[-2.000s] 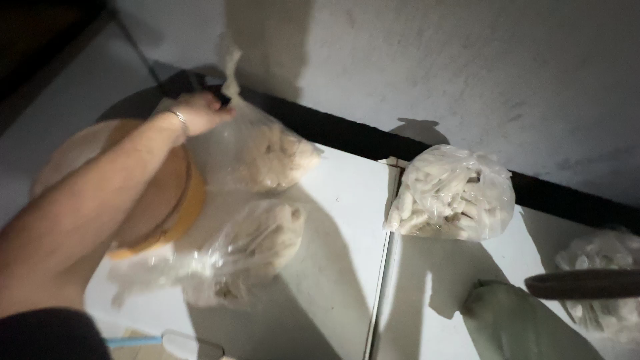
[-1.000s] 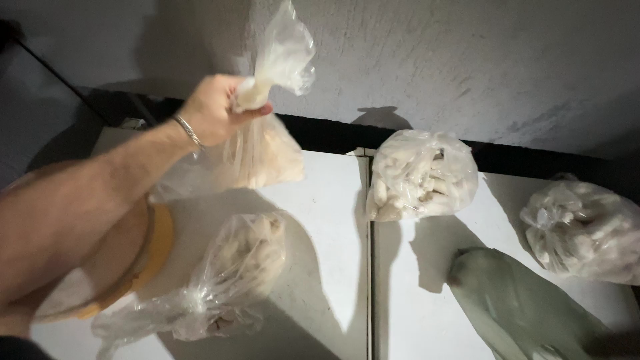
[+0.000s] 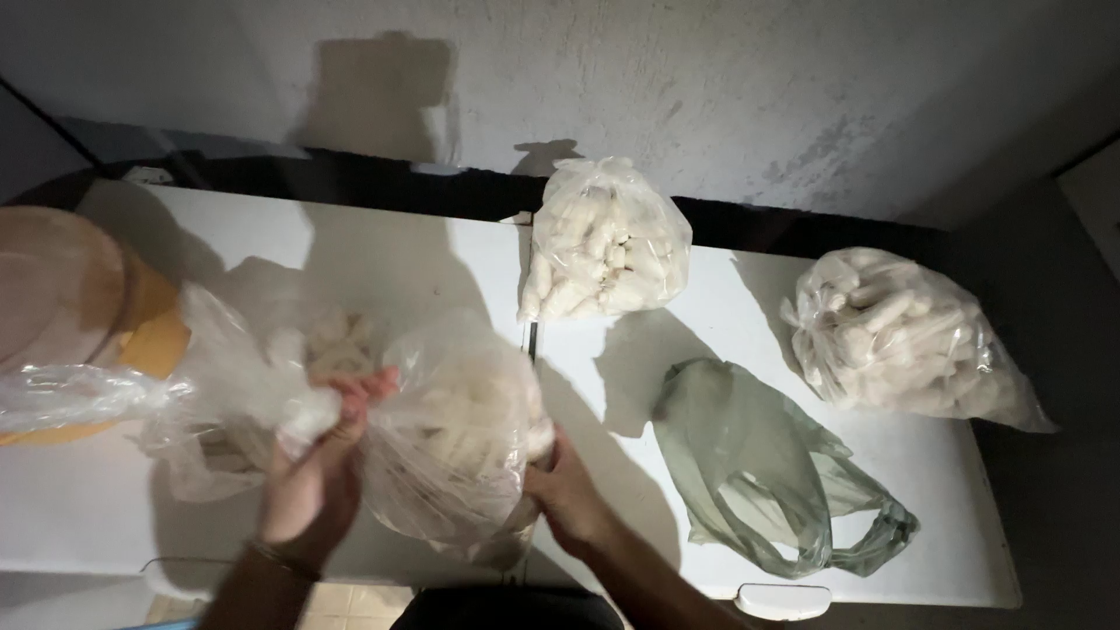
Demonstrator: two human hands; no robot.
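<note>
My left hand point(image 3: 319, 455) is closed round the gathered neck of a clear plastic bag point(image 3: 455, 437) filled with pale pieces. Against the right side of that bag, my right hand point(image 3: 564, 494) presses with its fingers, holding it up over the white lid. Partly hidden behind my left hand, another clear bag point(image 3: 219, 455) of pale pieces lies on the left. A clear bag of whitish elongated pieces point(image 3: 612, 249) stands near the wall, and a similar bag point(image 3: 910, 341) lies at the right. The green plastic carrier bag point(image 3: 744, 446) rests between them and the front edge.
Two white lids point(image 3: 927, 525) lie side by side with a narrow gap between them, a white handle point(image 3: 783, 601) on the right front edge. An orange and clear round tub point(image 3: 61, 289) stands at the far left. Behind runs a grey wall point(image 3: 700, 87) above a dark gap.
The bag in my left hand has come away from the wall side toward the front middle. My right hand has come into view and touches it.
</note>
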